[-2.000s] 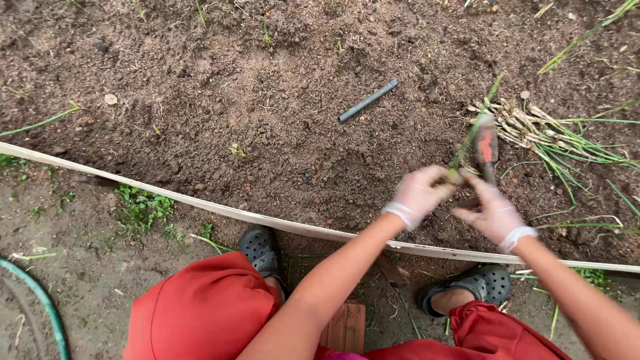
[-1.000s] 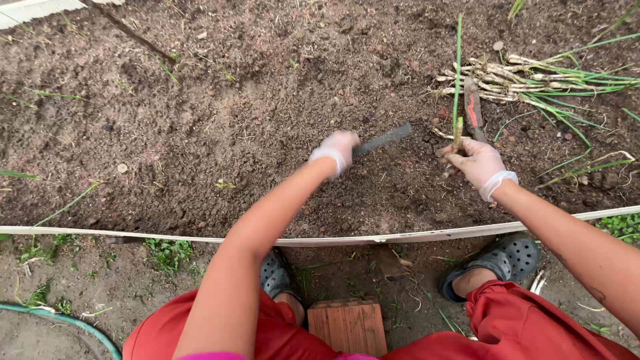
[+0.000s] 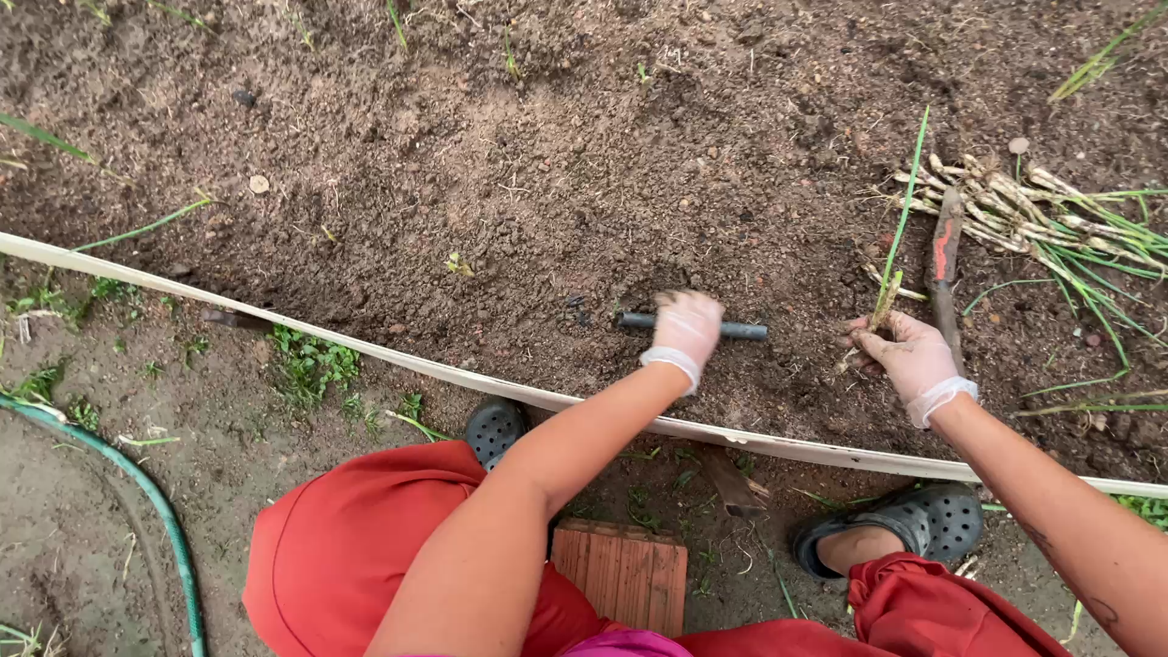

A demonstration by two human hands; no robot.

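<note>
My left hand (image 3: 686, 336), in a clear glove, is on a short dark tube (image 3: 744, 330) that lies nearly level on the soil; fingers blur, so its hold is unclear. My right hand (image 3: 903, 351), gloved too, pinches a green onion seedling (image 3: 885, 297) at its base, its long leaf pointing up. Just right of that hand lies a tool with a worn handle (image 3: 946, 246) marked in red. Beyond the handle a pile of green onion seedlings (image 3: 1022, 214) rests on the soil, pale bulbs to the left and green leaves to the right.
A pale edging strip (image 3: 420, 365) crosses between the bed and my feet. Below it are a hollow clay brick (image 3: 620, 570), a piece of wood (image 3: 730, 484) and my clogs (image 3: 935, 522). A green hose (image 3: 160, 502) curves at the lower left. Sparse seedlings (image 3: 151, 226) stand in the bed.
My left hand, near my right hand two seconds ago, moved left to the tube. One second ago it held the tube at a slant; now the tube lies flat. The right hand still holds a seedling.
</note>
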